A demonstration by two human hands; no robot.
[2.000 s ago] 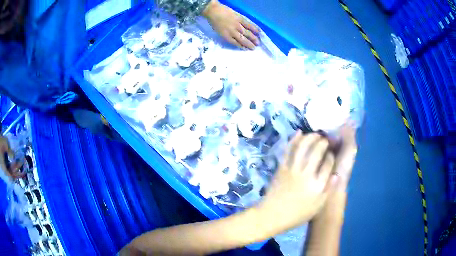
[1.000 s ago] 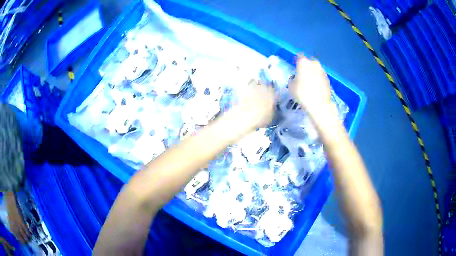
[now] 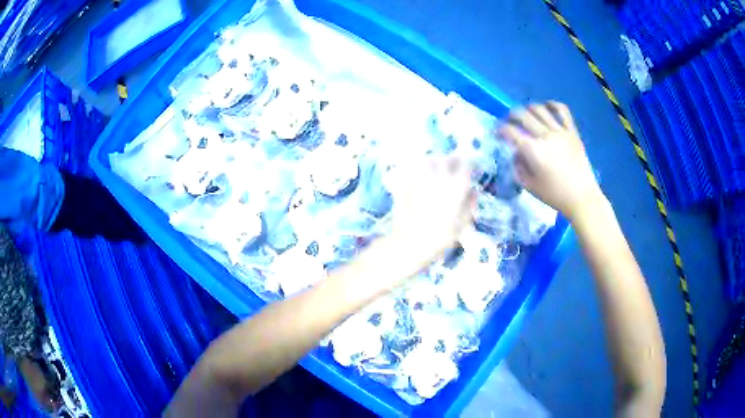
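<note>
A large blue crate (image 3: 135, 200) with a pale liner (image 3: 351, 61) holds rows of white parts in clear bags, such as one bagged part (image 3: 333, 173) near its middle. My left hand (image 3: 445, 196) reaches over the right half of the crate, washed out by glare. My right hand (image 3: 543, 151) is above the crate's right edge, fingers bent and blurred. Crumpled film and a dark-and-white bagged part (image 3: 490, 184) lie between my hands. The glare and blur hide whether either hand grips it.
Ribbed blue crates (image 3: 122, 302) stand at the left, and more blue crate stacks (image 3: 694, 131) at the right past a yellow-black floor line (image 3: 633, 131). A coworker's patterned sleeve (image 3: 18, 294) is at the left edge. Pale plastic (image 3: 506, 396) lies below the big crate.
The bagged part held over the crate's right end two seconds ago is no longer raised there. My hands went into the crate; lately both shifted right. The coworker's hand has left the crate.
</note>
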